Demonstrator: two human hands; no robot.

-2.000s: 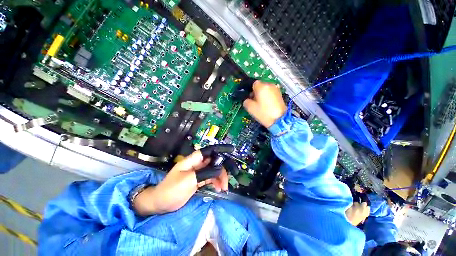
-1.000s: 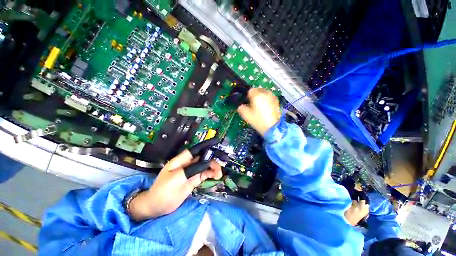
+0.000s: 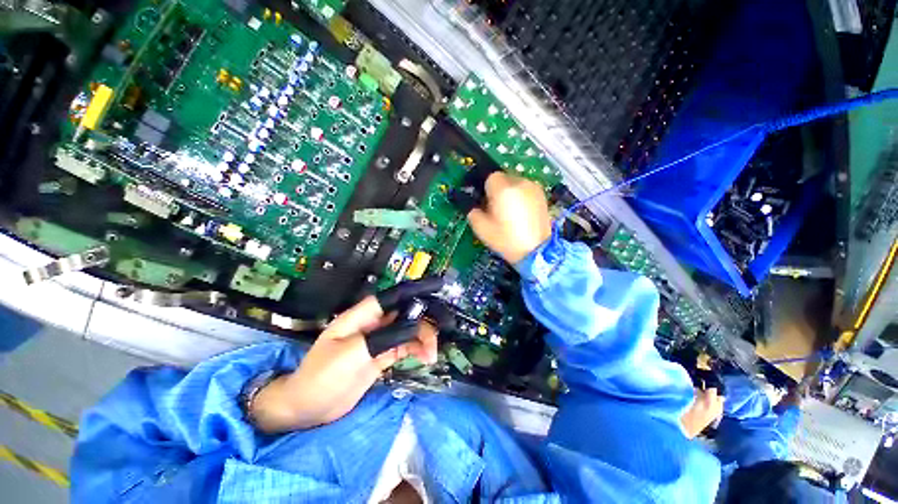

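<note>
A green circuit board [image 3: 433,212] lies in a black carrier in front of me. My left hand [image 3: 330,369], watch at the wrist, is over its lower left edge. It holds black cylindrical capacitors [image 3: 416,311], one with a pale round end. Long black shapes continue from its fingers; I cannot tell covers from parts. My right hand [image 3: 512,219] is bent down over the board's upper part. Black shows at its fingertips; whether it grips a part is hidden.
A fuller green board [image 3: 325,148] sits in its carrier at left. Silver rails [image 3: 561,133] run behind and in front. A blue bin [image 3: 699,212] with black parts stands beyond at right. A blue cord crosses to my right wrist. Another person's hand [image 3: 701,411] is at lower right.
Over two seconds my left hand has moved slightly up over the board's edge. My right hand has moved slightly left and down, then stayed nearly in place over the board.
</note>
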